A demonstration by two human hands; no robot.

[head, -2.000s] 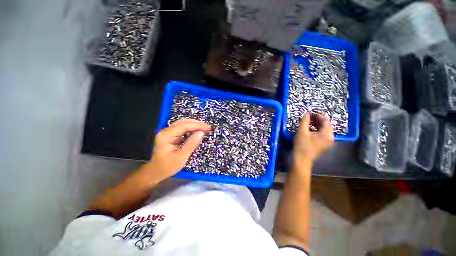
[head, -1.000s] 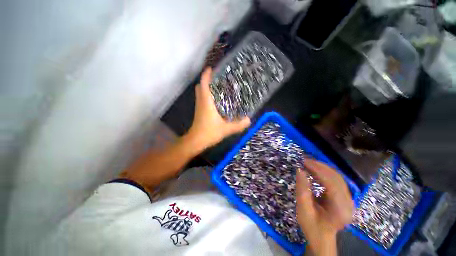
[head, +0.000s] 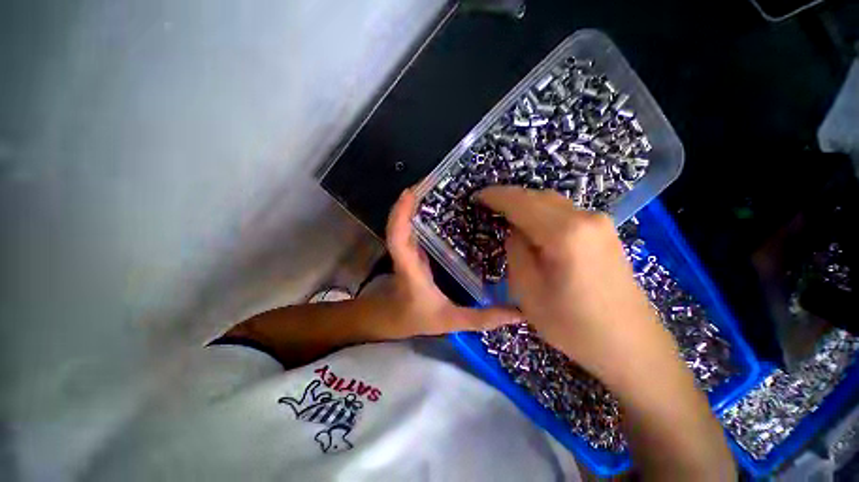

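A clear parts box (head: pixel 650 141) full of small metal sleeves (head: pixel 589 132) sits tilted over the corner of the blue parts tray (head: pixel 702 282). My left hand (head: pixel 424 282) is at the box's near left corner, thumb and fingers spread around that corner. My right hand (head: pixel 565 264) reaches into the box's near end, fingertips on the sleeves. Its fingers are bent and the fingertips are partly hidden, so I cannot tell if they pinch a sleeve. The blue tray under my right forearm also holds many sleeves.
A second blue tray (head: pixel 768 461) with brighter metal parts is at the lower right. The black bench top (head: pixel 414 122) has its edge at the left. A dark block with loose parts is at the right, partly in shadow. A pale clear item shows at the right rim.
The clear box has come nearer, to the blue tray's corner, with my left hand at it. My right hand has moved from over the blue tray into the box. The view has shifted.
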